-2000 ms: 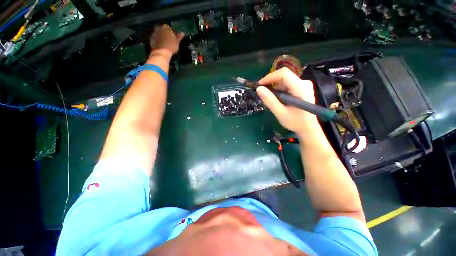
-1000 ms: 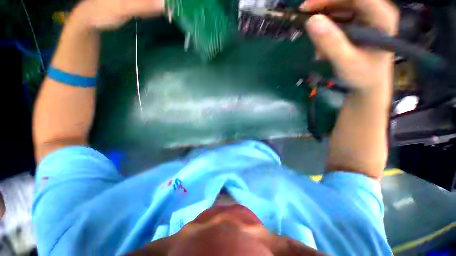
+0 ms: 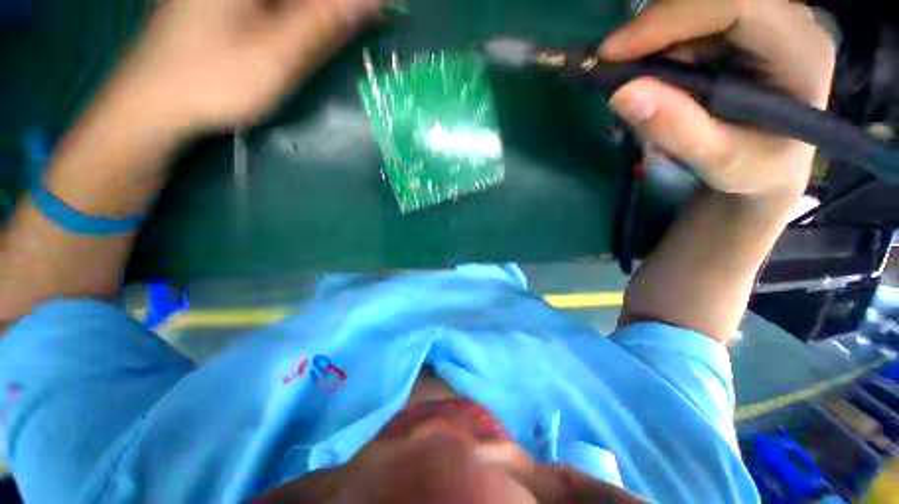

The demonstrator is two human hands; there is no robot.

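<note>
The green circuit board lies slightly turned on the dark green mat, its many silvery solder points facing up. My right hand grips the black soldering iron, its metal end pointing left near the board's upper right corner; contact cannot be told. My left hand, blurred and wearing a blue wrist strap, is above and left of the board. Its fingertips reach the picture's top edge, and whether they hold anything cannot be told.
Side cutters lie partly visible at the mat's right, left of my right wrist. Black equipment stands at the far right. The mat's front edge runs just ahead of my blue shirt. Yellow floor lines show beyond it.
The board has come from the dark conveyor area to the mat before me, and my left hand has moved off it. The iron stays in my right hand. The view has tilted down.
</note>
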